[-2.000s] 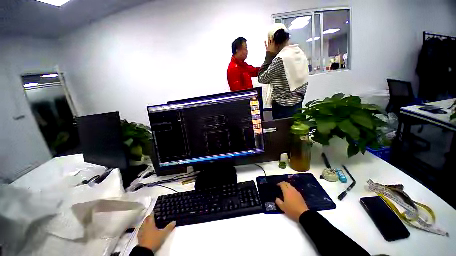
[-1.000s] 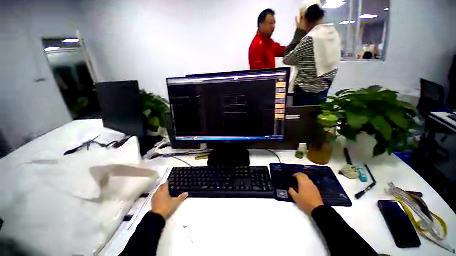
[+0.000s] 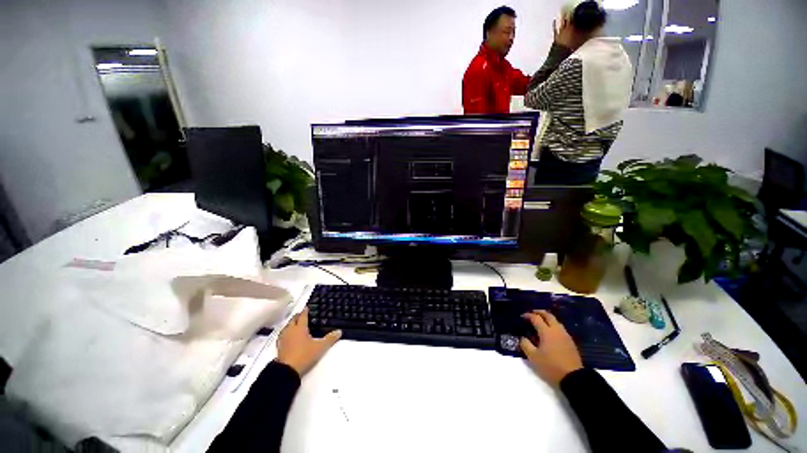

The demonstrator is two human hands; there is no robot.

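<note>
The monitor shows a dark program window with small outlined pieces and orange-blue icons at its right edge. The black keyboard lies in front of it. My left hand rests at the keyboard's left end, thumb spread, holding nothing. My right hand lies on the dark mouse pad, fingers curved over a small dark mouse that is mostly hidden under it. White paper with a faint mark lies below the keyboard.
Off-white fabric is heaped at the left. At the right are a phone, tape measure, pen, amber bottle and plant. A second dark monitor stands left. Two people stand behind the desk.
The view has tilted down and turned left, so desk things sit further right. The outlines on the screen have changed. Both hands stay at the keyboard and mouse pad.
</note>
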